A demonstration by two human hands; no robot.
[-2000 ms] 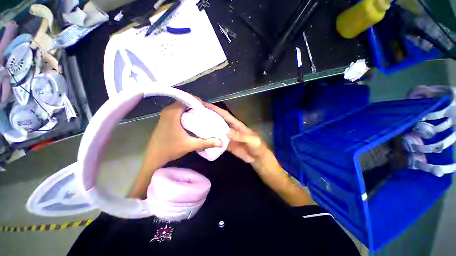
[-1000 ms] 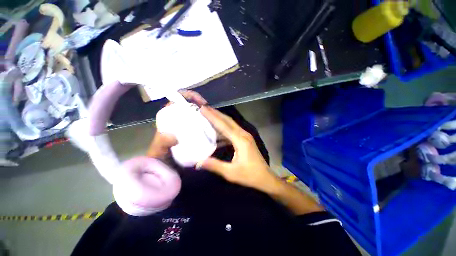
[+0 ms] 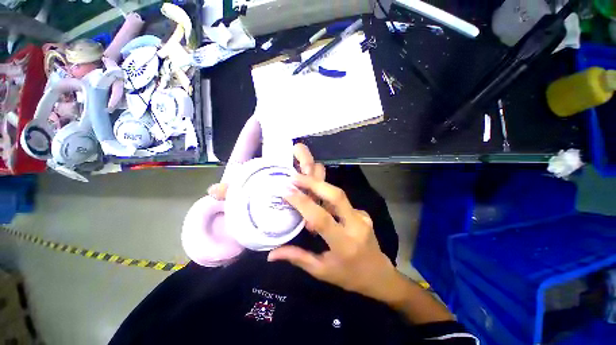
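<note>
The cat-ear headphones (image 3: 247,145) are held over my lap at the bench edge. The near ear cup (image 3: 265,207) shows its round white outer cover with a ring and faint lettering. The other cup's pink ear cushion (image 3: 204,230) is behind it to the left. My right hand (image 3: 338,237) is on the near cup's right side, fingertips on the cover and thumb at its lower rim. My left hand (image 3: 217,191) is mostly hidden behind the cup; only a fingertip shows at its left. Whose fingers show above the cup is hard to tell.
A paper sheet (image 3: 317,101) with pens lies on the black bench mat. A tray of headphone parts (image 3: 197,101) stands left. A yellow bottle (image 3: 577,92) and a white scrap (image 3: 565,163) are at right. Blue bins (image 3: 500,269) stand below the bench edge at right.
The headphones have turned so the near cup's white outer cover faces up. The pink cushion has moved in close behind it. My right hand has come over the cover, and the view has shifted left.
</note>
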